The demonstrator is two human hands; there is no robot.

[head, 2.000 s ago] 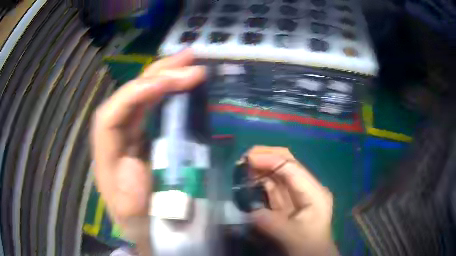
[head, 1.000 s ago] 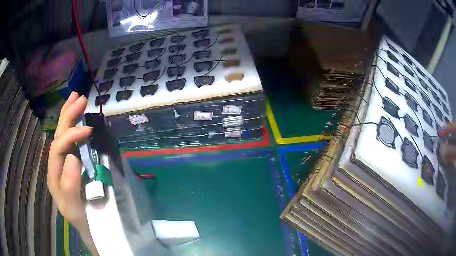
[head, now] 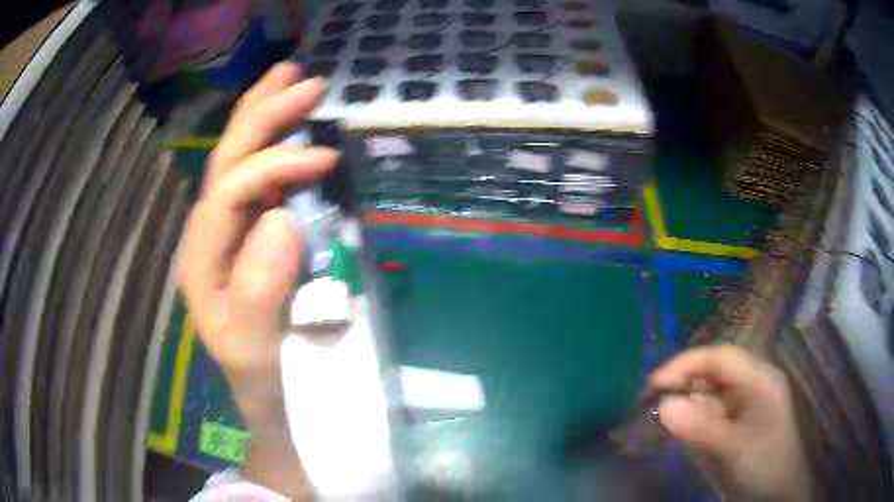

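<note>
My left hand [head: 240, 245] is wrapped around the upright listening test fixture [head: 338, 402], its fingers at the black upper part. A small white test connector [head: 322, 302] sits on the fixture beside green tape [head: 343, 265]. My right hand [head: 740, 417] is at the lower right, apart from the fixture, with thumb and finger pinched on a thin dark speaker lead wire [head: 659, 394]. A dark blurred shape, likely the speaker unit [head: 595, 439], is at the left below these fingertips. Motion blur hides its details.
A foam tray [head: 490, 116] of black speakers tops a film-wrapped stack [head: 461, 181] behind red tape. Tall tray edges [head: 88, 294] stand close at left. A tilted tray stack [head: 833, 343] and brown cardboard [head: 774, 162] are at right. A white card [head: 441, 388] lies beside the fixture.
My right hand has come from the right tray's far edge back toward the mat, now pinching the dark wire. The view has shifted, so the fixture and left hand appear farther right.
</note>
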